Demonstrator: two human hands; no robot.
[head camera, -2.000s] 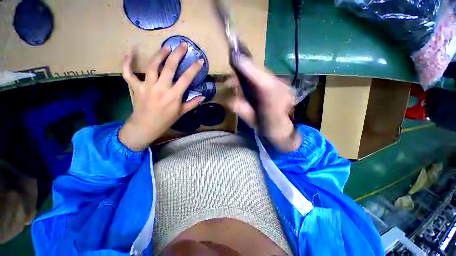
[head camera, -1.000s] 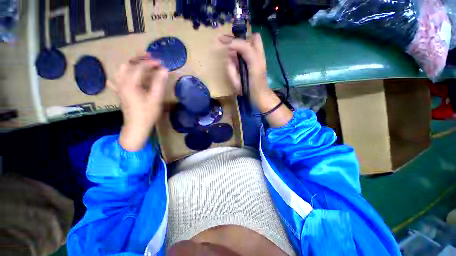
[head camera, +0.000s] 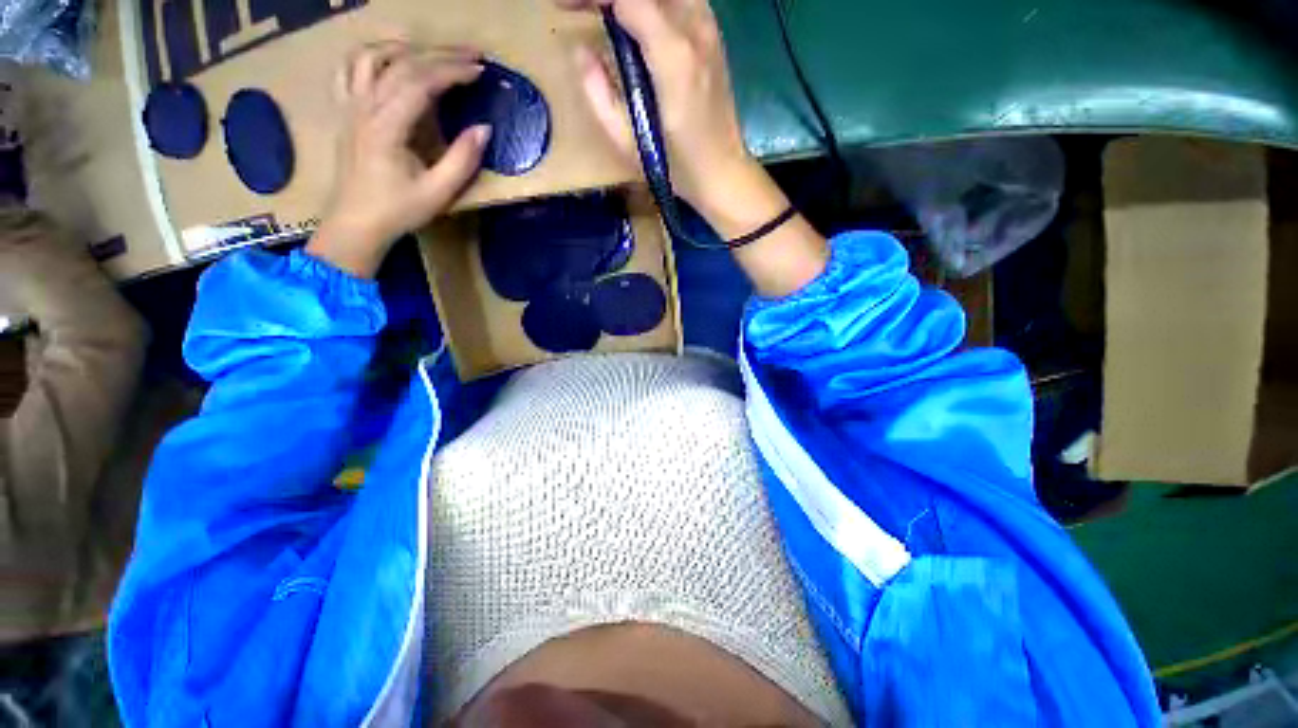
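Note:
My left hand (head camera: 399, 140) holds the near left rim of a dark shiny round disc (head camera: 515, 120) on the cardboard work sheet (head camera: 325, 100), with fingertips and thumb at its edge. My right hand (head camera: 681, 93) grips the black pen-like handle of the soldering iron (head camera: 638, 107) to the right of the disc. The iron's tip is not clearly seen. Two more dark discs (head camera: 259, 141) lie on the sheet at the left. A small open carton (head camera: 476, 324) at my lap holds several dark discs (head camera: 628, 304).
The green bench top (head camera: 968, 71) is at the right, crossed by a black cord (head camera: 809, 74). Below its edge are a clear plastic bag (head camera: 968, 192) and an open brown carton (head camera: 1184, 313). A co-worker's tan sleeve (head camera: 64, 413) is at the left. Another clear bag (head camera: 50, 31) lies top left.
My left hand has moved from the air onto the disc, which now lies nearer the sheet's front edge. My right hand still holds the iron. The whole view has shifted.

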